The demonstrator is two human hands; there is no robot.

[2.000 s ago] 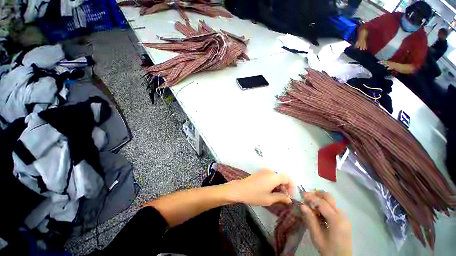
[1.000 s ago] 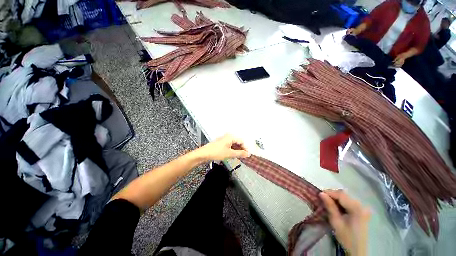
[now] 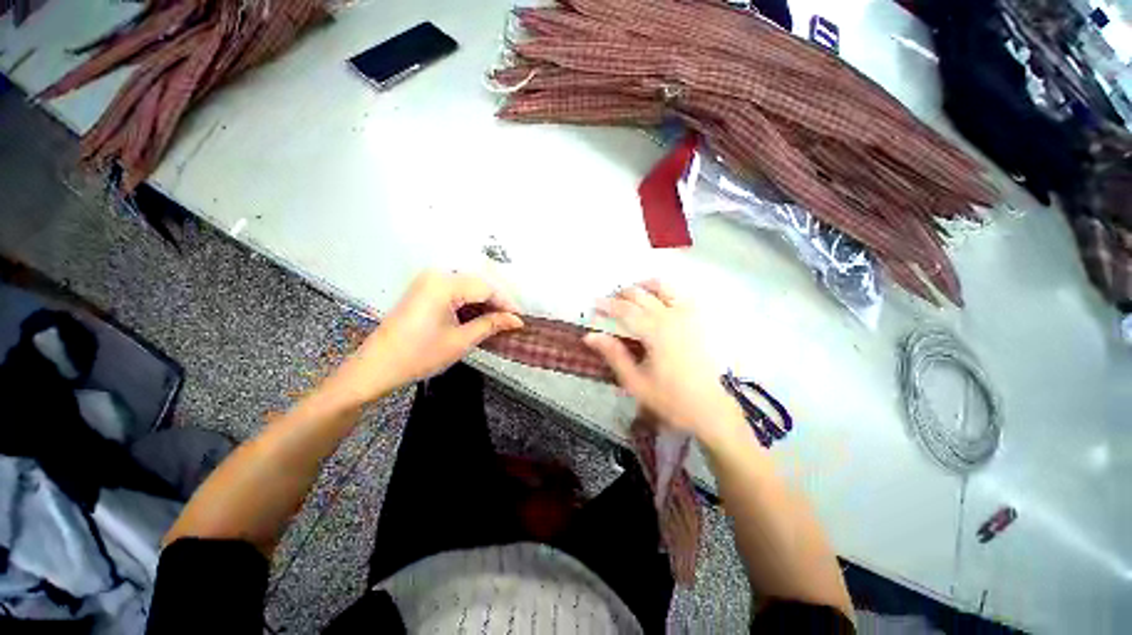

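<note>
A brownish-red plaid strip (image 3: pixel 555 346) lies stretched along the near table edge between my hands. My left hand (image 3: pixel 435 329) pinches its left part between thumb and fingers. My right hand (image 3: pixel 658 354) holds it further right, thumb on the strip. Beyond my right hand the strip hangs over the table edge, with a pale inner layer showing. No needle can be made out.
Shears with dark looped handles (image 3: pixel 759 408) lie right of my right hand. A wire coil (image 3: pixel 950 398) and small red snips (image 3: pixel 996 523) lie further right. A large plaid bundle (image 3: pixel 745 87), red scrap (image 3: pixel 668 196), plastic bag (image 3: pixel 795 230) and phone (image 3: pixel 402 53) lie across the table.
The view has turned right and down, bringing the shears, coil and snips into sight. The strip, held slanting a second ago, now runs more level, with my hands closer together.
</note>
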